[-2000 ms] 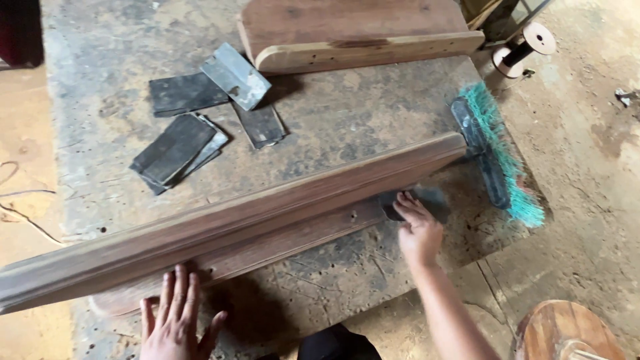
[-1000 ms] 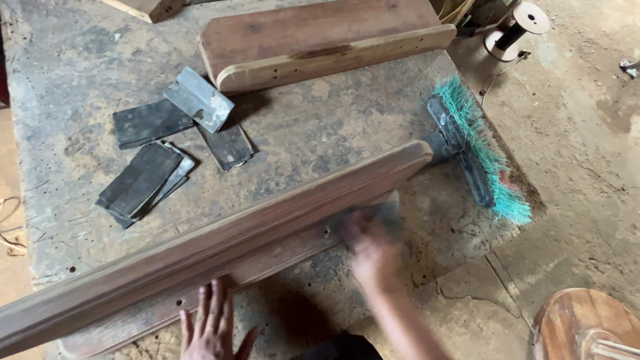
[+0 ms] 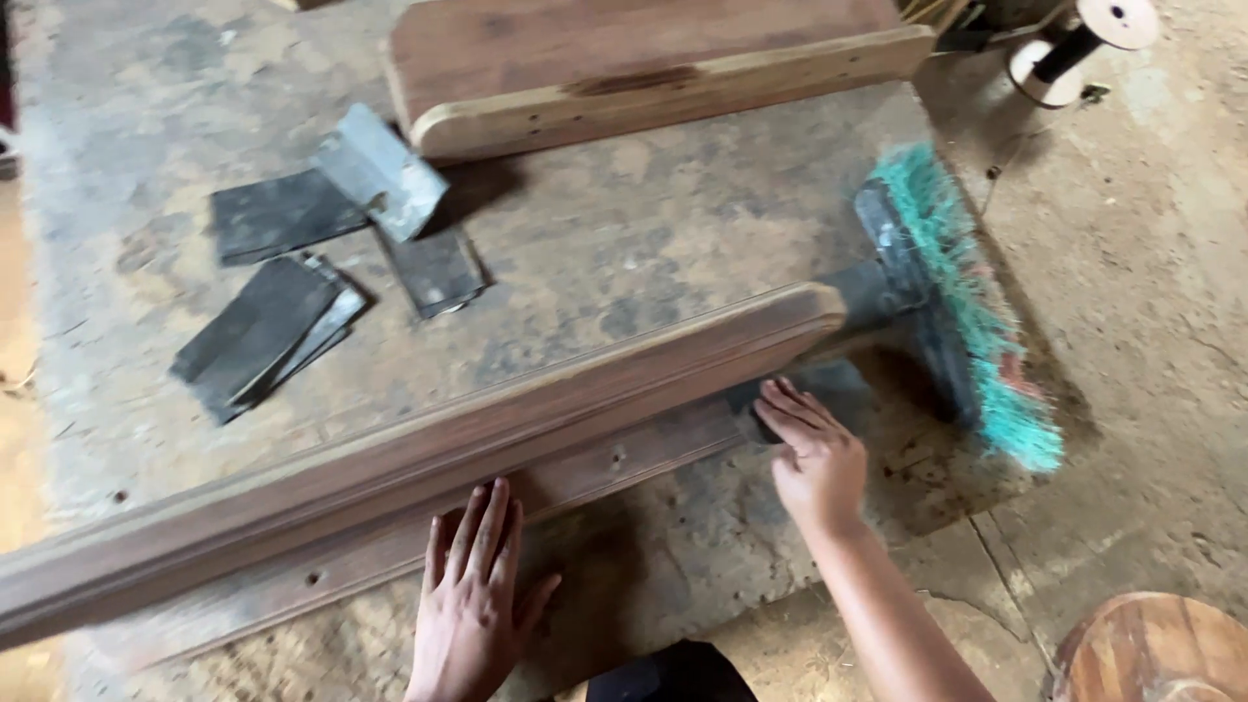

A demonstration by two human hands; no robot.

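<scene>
A long moulded wooden piece (image 3: pixel 585 390) lies diagonally across the worktable, its flat lower board with drilled holes facing me. My left hand (image 3: pixel 478 585) rests on the lower board's near edge with its fingers spread and holds nothing. Farther right, my right hand (image 3: pixel 814 453) presses a dark abrasive sheet (image 3: pixel 746 405) against the right end of that board, its fingers lying over the sheet. Several dark sanding sheets (image 3: pixel 268 327) lie at the left beyond the piece, with a bent grey sheet (image 3: pixel 380 175) on top of some.
A broom head with turquoise bristles (image 3: pixel 975 302) lies at the table's right edge. Another wooden piece with a rounded end (image 3: pixel 673 93) is at the far side of the worktable (image 3: pixel 624 249). A spool (image 3: pixel 1068 58) stands on the floor, and a round wooden top (image 3: pixel 1155 648) is at bottom right.
My right hand, which was farther left along the lower board a second ago, is at its right end. My left hand remains on the near edge.
</scene>
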